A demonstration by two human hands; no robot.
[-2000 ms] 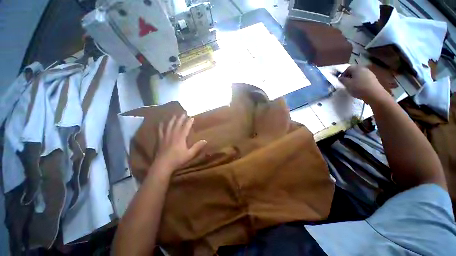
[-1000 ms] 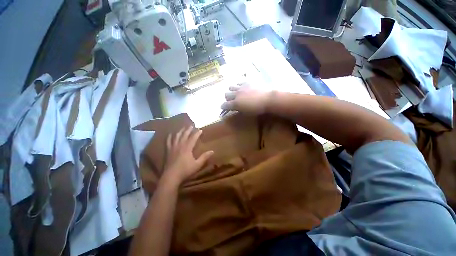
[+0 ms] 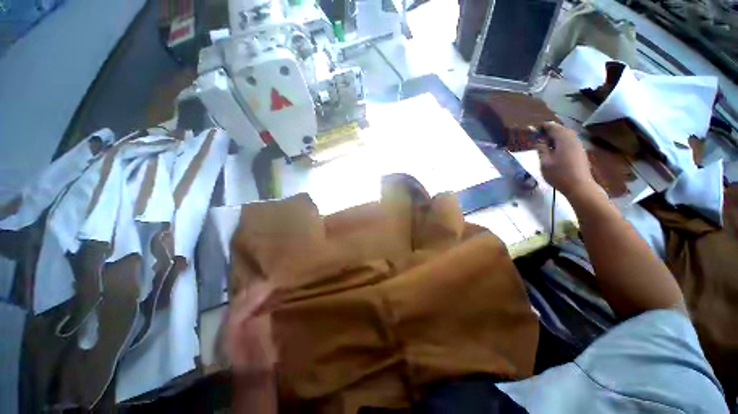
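Note:
The large tan-brown garment panel (image 3: 453, 299) lies over the table edge and hangs toward my lap, with a dark curled notch at its top edge. My left hand (image 3: 249, 331) is blurred at the panel's left edge; whether it grips the cloth cannot be told. My right hand (image 3: 557, 154) is at the right, closed around a small dark tool (image 3: 530, 139), perhaps snips, with a thin cord hanging below it, in front of the dark-brown stack (image 3: 506, 113). The yellow clamp foot (image 3: 337, 139) sits under the white machine head (image 3: 275, 101), behind the panel.
White strips with brown bands (image 3: 154, 202) hang at the left. White and brown cloth pieces (image 3: 659, 113) are heaped at the right, above hanging brown cloth (image 3: 700, 259). The control panel (image 3: 514, 40) stands behind the stack. The bed plate (image 3: 429, 137) glares white.
My right hand has moved from the panel's top edge to the right, by the brown stack. My left hand has moved down and left toward the panel's edge. The view has shifted slightly.

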